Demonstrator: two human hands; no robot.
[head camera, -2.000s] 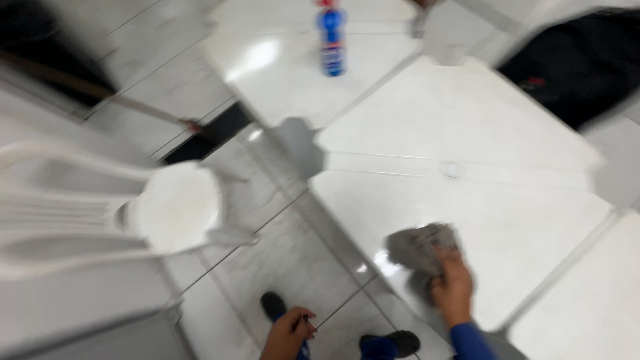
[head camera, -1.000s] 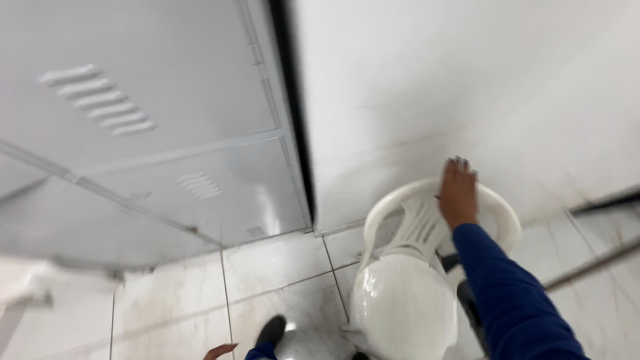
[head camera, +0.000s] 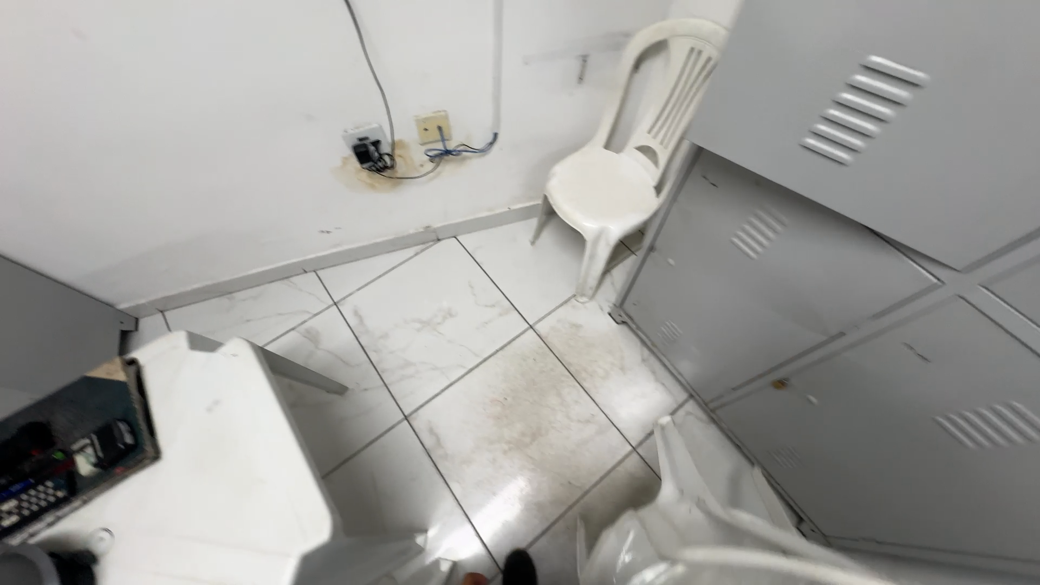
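Only a small bit of skin, apparently a fingertip of my left hand (head camera: 475, 578), shows at the bottom edge, beside a dark shoe (head camera: 520, 567). Whether that hand holds anything is hidden. My right hand is out of view. A white plastic chair (head camera: 634, 548) lies partly in the frame at the lower right, close to the grey metal lockers (head camera: 812, 325). Another white plastic chair (head camera: 605, 191) stands upright between the wall and the lockers.
A white plastic table (head camera: 236, 455) at lower left carries a box (head camera: 122, 390) with electronic devices. A power outlet (head camera: 363, 138) and a yellowed wall box (head camera: 433, 127) with loose cables are on the wall. Stained marble-look tiles (head camera: 528, 390) cover the floor.
The view has swung to another part of the room. My right hand, on a chair's backrest one second ago and on a grey cloth before that, has left the view.
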